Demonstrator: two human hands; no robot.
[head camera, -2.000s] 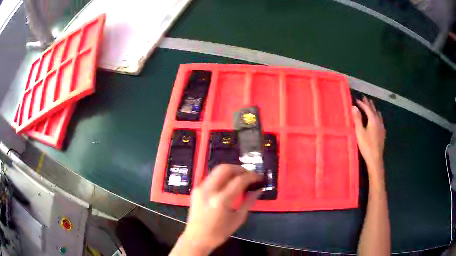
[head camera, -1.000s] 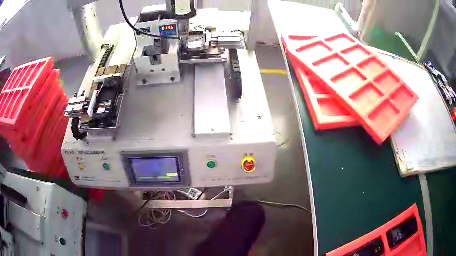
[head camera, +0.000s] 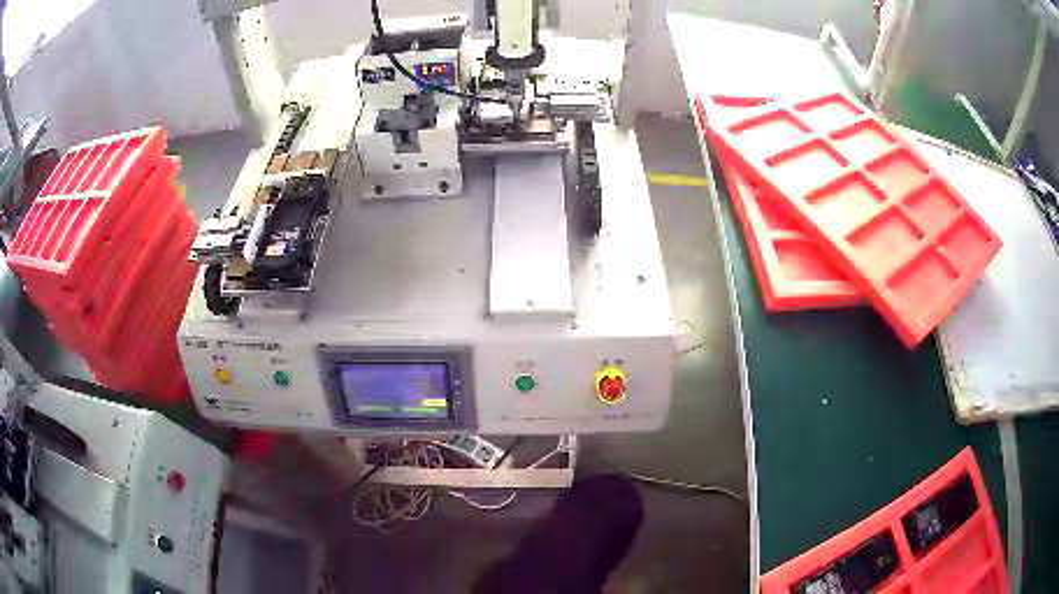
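Observation:
Neither of my hands is in the picture. The off-white benchtop machine (head camera: 383, 267) stands in front of me. A black phone (head camera: 290, 232) lies in the left fixture (head camera: 265, 284), near the machine's front left. The pale right slide plate (head camera: 528, 238) has no fixture at its front; parts sit at its back end under the machine head. The touchscreen (head camera: 395, 389) is lit blue-violet. A green button (head camera: 525, 383) and a red emergency stop with a yellow surround (head camera: 611, 388) are on the front panel.
A tall stack of red trays (head camera: 110, 255) stands left. A second machine (head camera: 128, 487) is at the lower left. On the green bench (head camera: 813, 406) lie two red trays (head camera: 865, 209), a white board (head camera: 999, 337) and a tray (head camera: 970, 464) with black phones, cut off below. Cables (head camera: 395, 505) hang under the machine.
My view has turned from the phone tray on the bench to the machine, and both hands have left the picture. Since one second ago the scene has shifted slightly right in view.

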